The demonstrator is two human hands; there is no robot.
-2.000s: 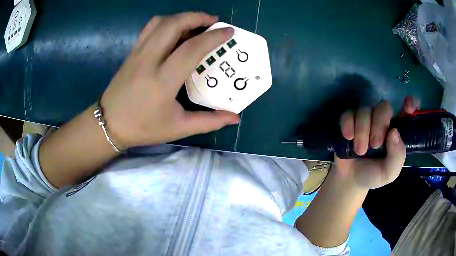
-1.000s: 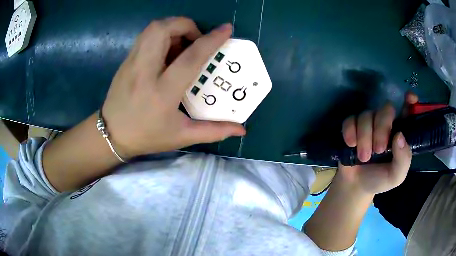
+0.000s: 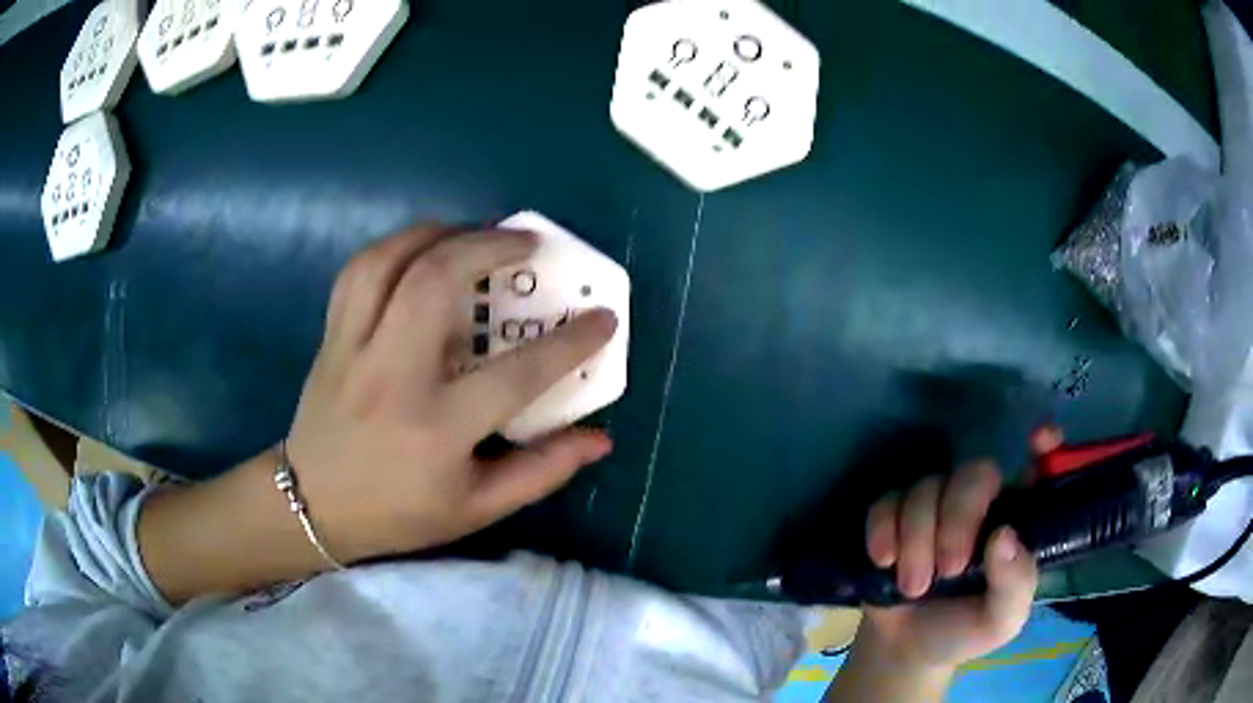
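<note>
A white hexagonal housing lies panel side up on or just above the green bench, under my left hand. My left fingers and thumb hold it at its edges, with one finger across its panel, hiding part of the markings. My right hand is wrapped around a black electric screwdriver with a red lever, at the bench's front edge. Its tip points left, away from the housing, and the thin bit is hard to make out.
Another white housing lies panel up beyond my left hand. Several more lie at the far left. A clear bag of screws is at the right, with loose screws near it. A pale rail curves behind.
The view has shifted, showing more housings at the far side. The held housing is lower in view and more covered by my left hand. My right hand still holds the screwdriver.
</note>
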